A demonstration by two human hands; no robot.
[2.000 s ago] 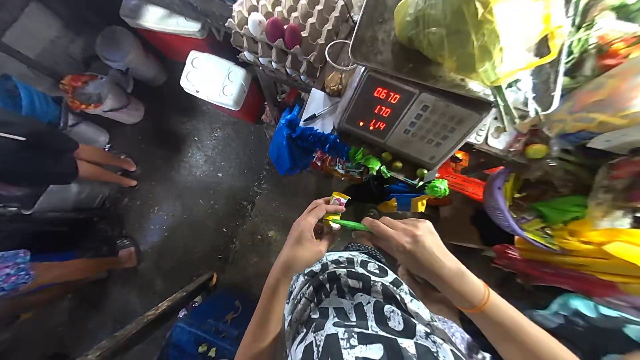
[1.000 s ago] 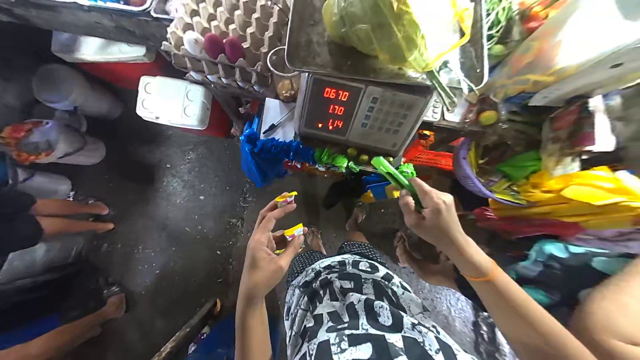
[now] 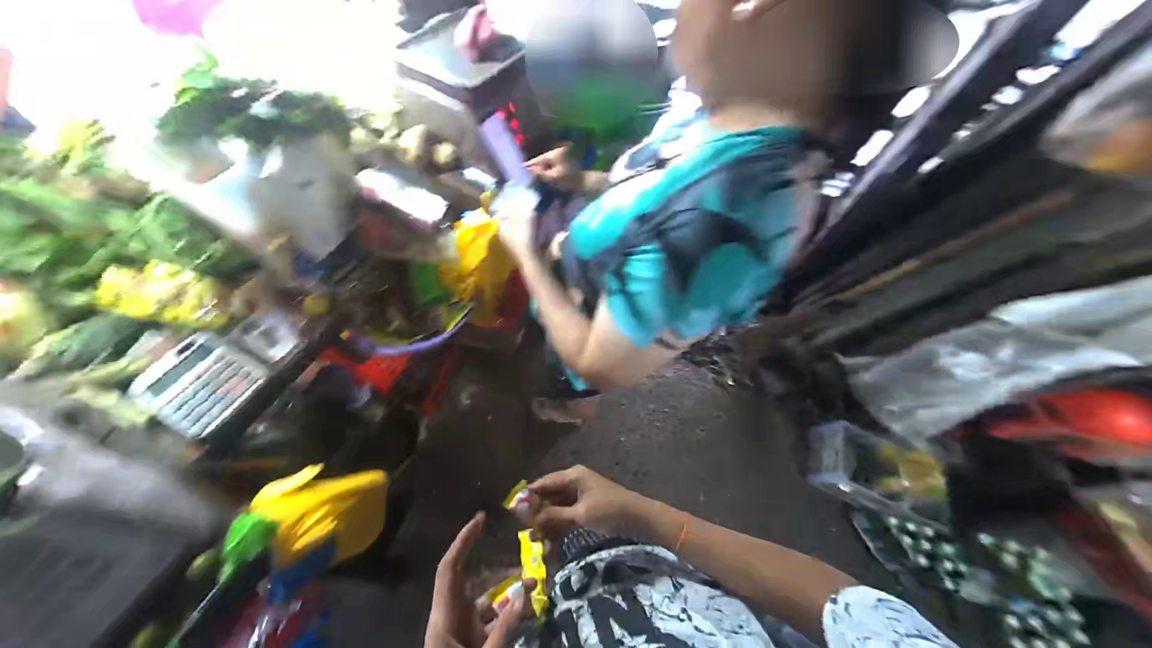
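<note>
My right hand (image 3: 585, 504) pinches a small yellow-and-white wrapped packet (image 3: 519, 497) between thumb and fingertips, above the patterned shirt on my body. Lower and to its left, my left hand (image 3: 481, 589) holds more small yellow wrapped packets (image 3: 533, 567), partly hidden by its fingers. A space shows between the two hands. An orange band circles my right wrist. Blur hides the finer details of the packets.
A person in a teal patterned shirt (image 3: 684, 243) stands ahead, hands at a blurred counter. Left are a calculator-like device keypad (image 3: 202, 378), yellow plastic bags (image 3: 324, 517) and green vegetables (image 3: 54, 216). A clear plastic container (image 3: 877, 472) lies at right.
The view has swung far to the right. The green-handled tool seen in my right hand earlier is gone from it, and that hand now pinches a packet. My left hand still holds packets.
</note>
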